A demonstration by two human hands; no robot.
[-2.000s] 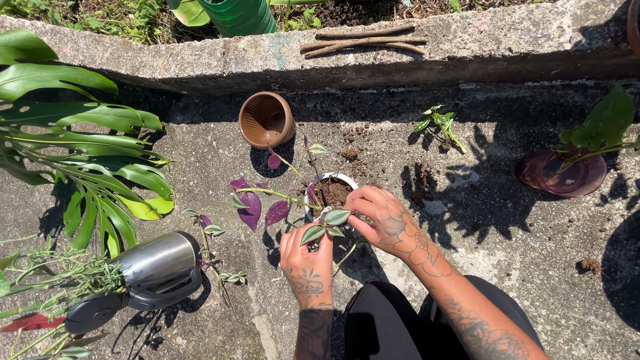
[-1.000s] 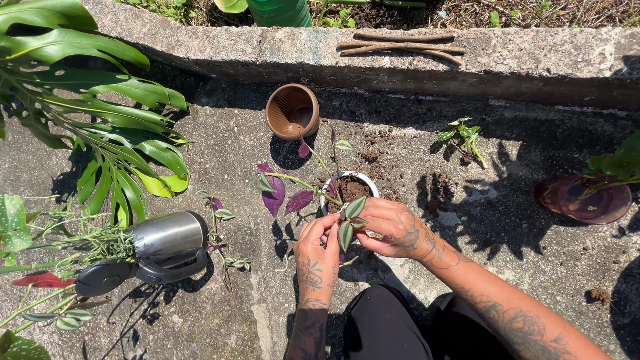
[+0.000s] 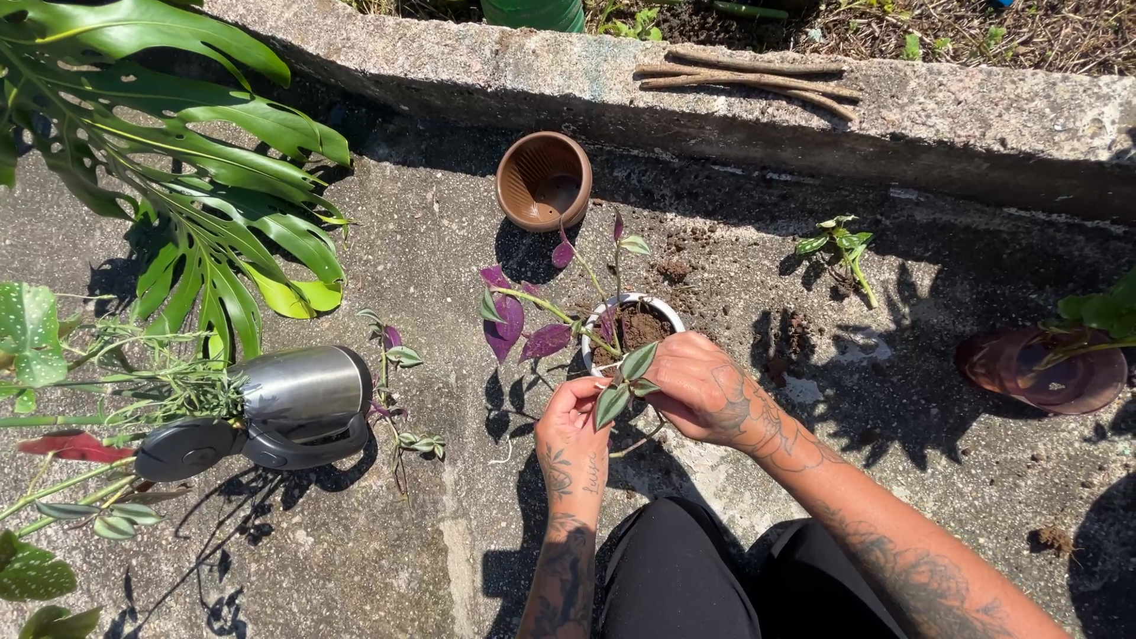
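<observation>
Both hands meet at the near rim of a small white pot (image 3: 676, 312) with brown soil (image 3: 641, 327). My left hand (image 3: 575, 444) pinches a tradescantia stem with striped green leaves (image 3: 612, 404), and a thin white strand shows at its fingertips. On the right, my right hand (image 3: 706, 390) has its fingers closed by the same leaves; what lies between them is partly hidden. Stems with purple-backed leaves (image 3: 504, 328) lean out of the pot to the left. A brown ribbed pot (image 3: 544, 182) sits behind it.
A steel kettle (image 3: 306, 395) holding cuttings lies at left, under large monstera leaves (image 3: 240, 177). A loose cutting (image 3: 386, 382) is beside it. Sticks (image 3: 750, 75) rest on the concrete ledge (image 3: 932, 111). To the right are a small leafy cutting (image 3: 839, 244) and a purple vessel (image 3: 1047, 368).
Both hands stay together at the white pot's near rim, with small shifts of the fingers around the striped leaves. The view has shifted a little.
</observation>
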